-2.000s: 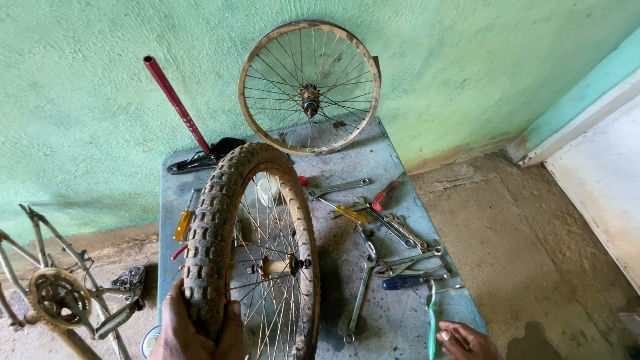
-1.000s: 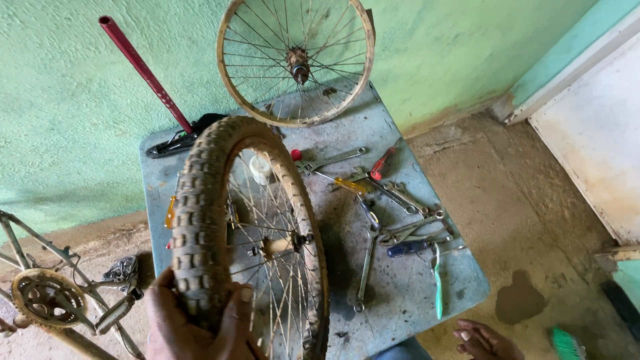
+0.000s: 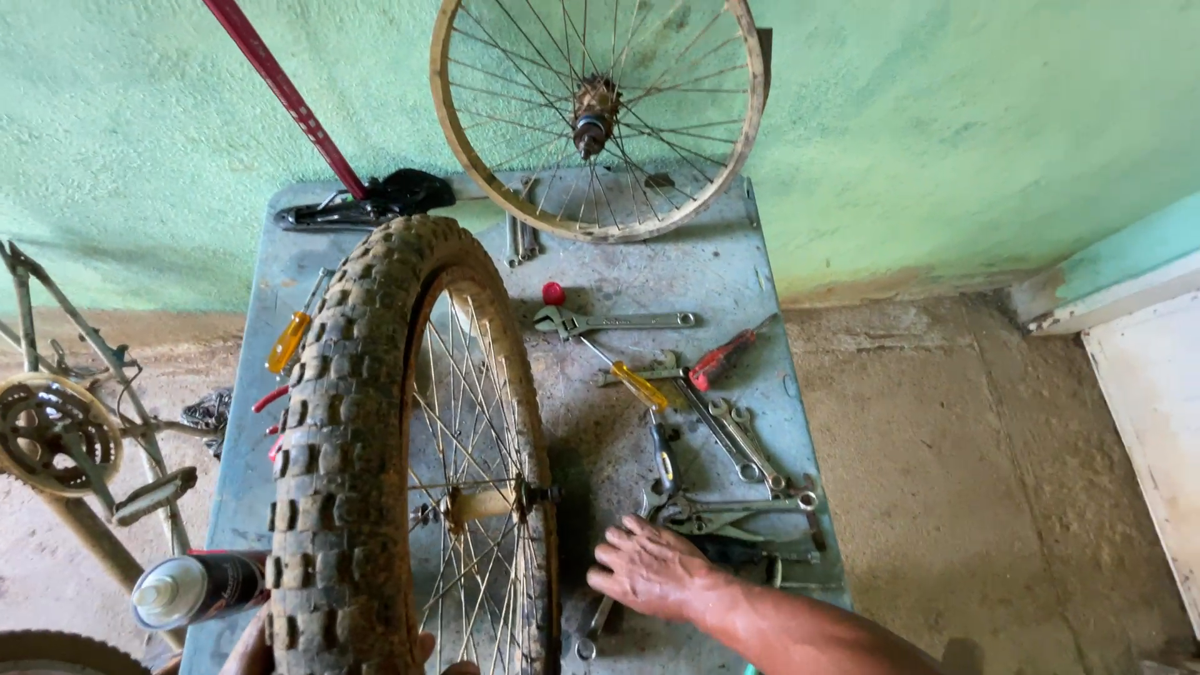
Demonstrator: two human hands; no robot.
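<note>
My left hand [image 3: 246, 651], mostly cut off at the bottom edge, grips the lower part of a muddy knobby bicycle tire [image 3: 342, 450] mounted on a spoked wheel, which stands upright on the table. My right hand [image 3: 652, 567] is over the tools right of the wheel, palm down, covering part of a wrench [image 3: 589, 642]; whether it grips it is hidden. Just beyond its fingers lie locking pliers [image 3: 722, 516] and a dark-handled screwdriver [image 3: 664, 459]. Farther back are an adjustable wrench [image 3: 628, 321], a yellow-handled screwdriver [image 3: 641, 385] and a red-handled screwdriver [image 3: 720, 360].
A bare spoked wheel [image 3: 448, 112] leans on the green wall at the back of the blue table [image 3: 764, 281]. A red seat post [image 3: 286, 103] with a black saddle stands back left. A spray can [image 3: 192, 589] is near left. A bicycle frame [image 3: 89, 328] stands beyond the left edge.
My right hand has moved from beside the table's near right corner to over the tools. My left hand still holds the tire. The view has shifted, bringing a spray can into sight.
</note>
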